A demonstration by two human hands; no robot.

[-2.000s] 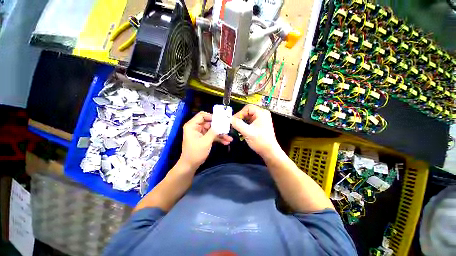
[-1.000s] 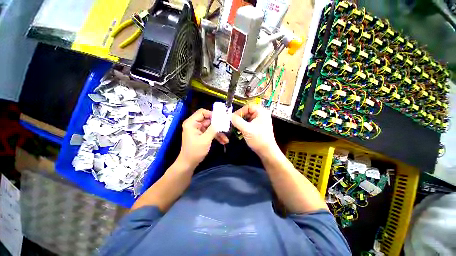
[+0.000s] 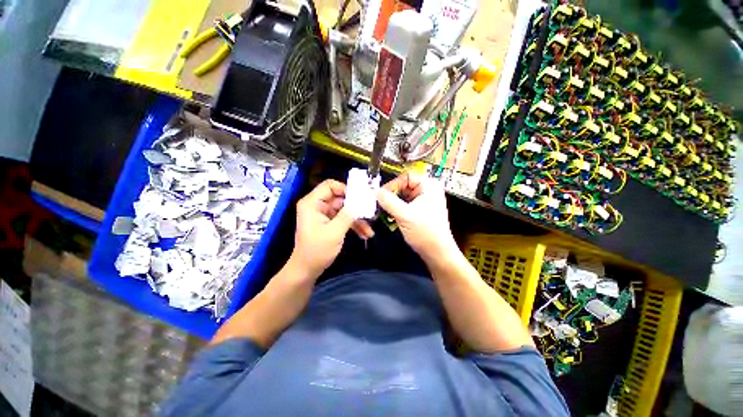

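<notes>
My left hand [image 3: 319, 226] grips a small white part [image 3: 360, 194] by its left and lower edge, between thumb and fingers. My right hand [image 3: 418, 213] is at the part's right side, its thumb and fingers pinched together on something small, perhaps a wire or the circuit board; the fingers hide it. The dark soldering tip [image 3: 379, 148] of the grey-white soldering machine [image 3: 402, 65] points down to the upper right edge of the white part. Whether it touches cannot be told.
A blue bin [image 3: 265, 251] of white pieces is at left, a black fan [image 3: 266, 77] above it. Yellow-handled pliers [image 3: 213, 50] lie behind. Rows of green boards stand on a black sheet [image 3: 644, 234] at right. A yellow crate [image 3: 534, 285] below holds jumbled units.
The view has shifted slightly, so the bench and bins appear moved. Both hands stay at the white part under the tip, with only slight finger movement.
</notes>
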